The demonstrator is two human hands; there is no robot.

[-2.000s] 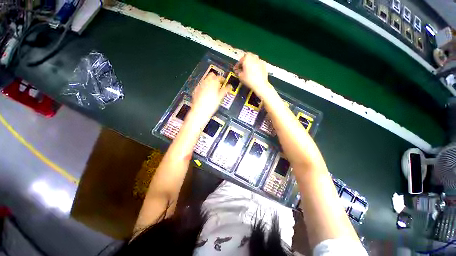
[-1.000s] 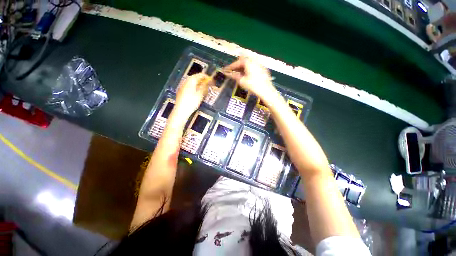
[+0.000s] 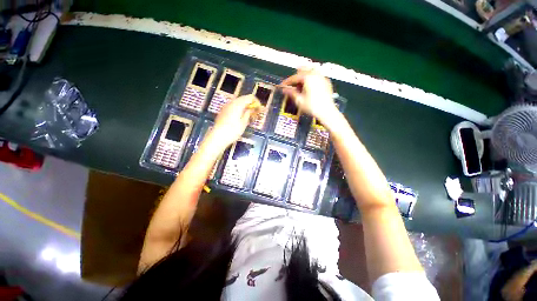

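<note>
A clear phone tray (image 3: 154, 138) holds two rows of gold keypad phones. The three upper-row phones on the left, such as the second one (image 3: 226, 90), show dark screens. Yellow surrounds show on the two rightmost upper phones, including the fourth (image 3: 287, 119). My left hand (image 3: 235, 119) is over the third upper phone (image 3: 263, 97), its fingertips closed on a small yellow piece (image 3: 255, 105). My right hand (image 3: 311, 93) is above the fourth phone, fingers bent together near the third phone's top; whether it holds something thin is too blurred to tell.
Crumpled clear film (image 3: 65, 114) lies left. A green conveyor with a worn pale edge (image 3: 235, 44) runs behind. A lens tray (image 3: 405, 200) is partly behind my right forearm. A phone on a white stand (image 3: 469, 148), a fan (image 3: 518, 138) and a white piece (image 3: 453, 188) are right.
The view has shifted, so the tray sits farther left. My hands have moved along the upper row from the second phone to the third. The second phone is now uncovered and shows no yellow surround.
</note>
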